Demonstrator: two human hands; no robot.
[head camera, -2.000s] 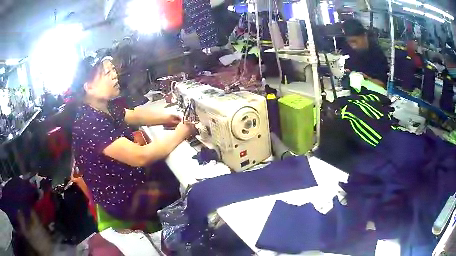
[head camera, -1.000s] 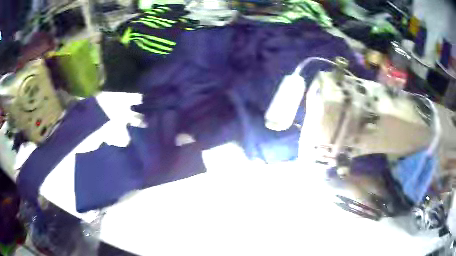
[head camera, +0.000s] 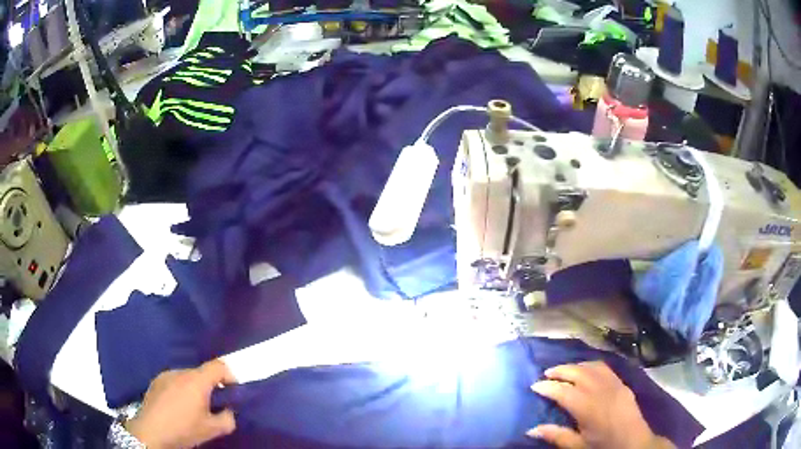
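Note:
A long navy fabric panel (head camera: 325, 408) lies along the front of the white table, running under the needle area, where lamp glare hides the presser foot. My left hand (head camera: 184, 405) pinches the panel's left end between thumb and fingers. My right hand (head camera: 597, 408) lies on the panel, right of the glare, fingers spread and slightly bent. The cream sewing machine (head camera: 606, 193) stands behind the panel. Its white lamp (head camera: 405, 195) hangs left of the head.
A large navy fabric heap (head camera: 351, 149) is behind the machine. Cut navy pieces (head camera: 145, 338) lie at left. A blue tassel (head camera: 683, 294) hangs from the arm. Dark-handled snips (head camera: 619, 338) lie below it. A pink flask (head camera: 622, 110), green box (head camera: 85, 167) and neighbouring machine (head camera: 31, 230) stand around.
The view has swung from the neighbouring worker to my own machine. Both my hands and the long navy panel now show at the front of the table.

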